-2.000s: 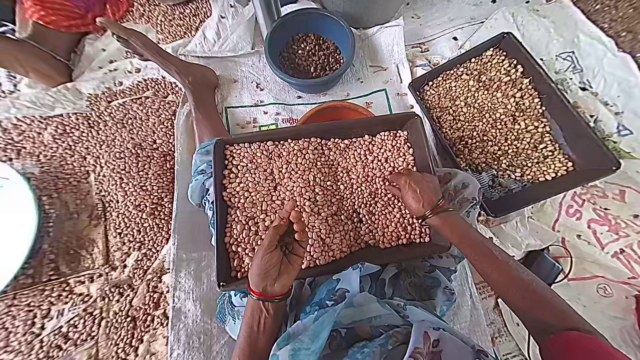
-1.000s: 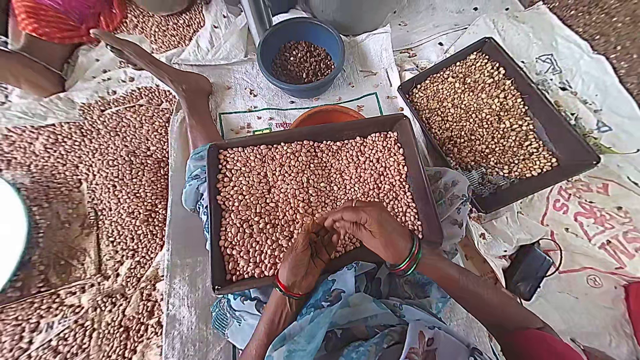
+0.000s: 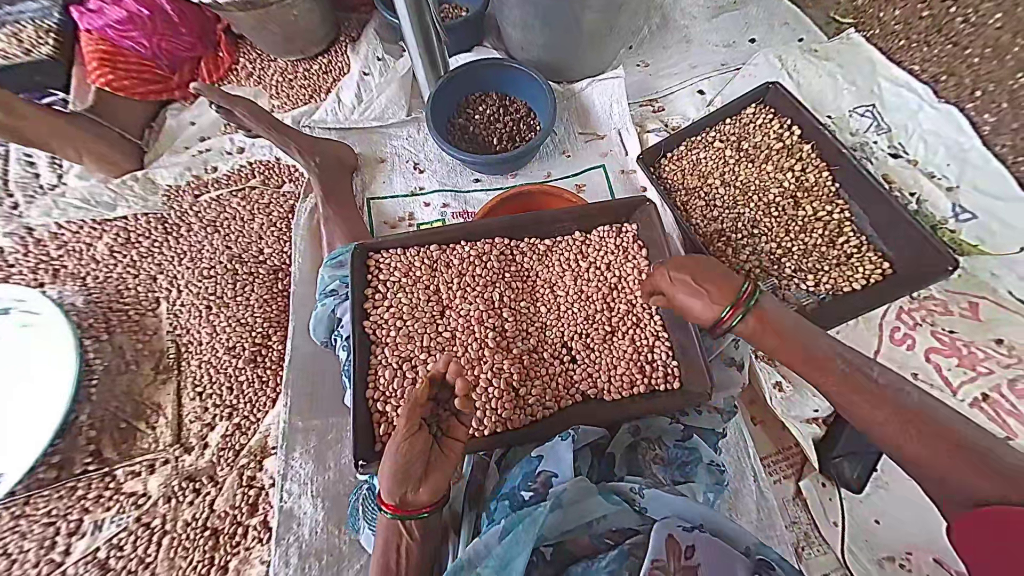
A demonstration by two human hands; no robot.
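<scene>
A dark rectangular tray (image 3: 652, 400) lies across my lap, spread with pinkish shelled peanuts (image 3: 512, 320). Over its lower left part, my left hand (image 3: 428, 440) is palm up with curled fingers, cupping small dark bits. My right hand (image 3: 692, 290) is over the tray's right edge, its fingertips bunched together; whether anything is between them cannot be told. Right of it, a second dark tray (image 3: 920, 248) holds paler, yellowish kernels (image 3: 768, 200). Behind my tray is a blue plastic bowl (image 3: 492, 164) with dark brown pieces in it. An orange bowl (image 3: 532, 198) shows partly past the tray's far edge.
Many peanuts (image 3: 232, 296) cover the ground sheet at left, beside a white round pan (image 3: 36, 384). Grey buckets (image 3: 552, 40) and a metal tube (image 3: 420, 44) stand at the back. Another person's leg (image 3: 72, 136) is at upper left. A black object (image 3: 848, 452) lies at lower right.
My hands were together over the lower middle of the tray one second ago and are now apart. My right hand has moved to the tray's right edge, my left hand toward its lower left.
</scene>
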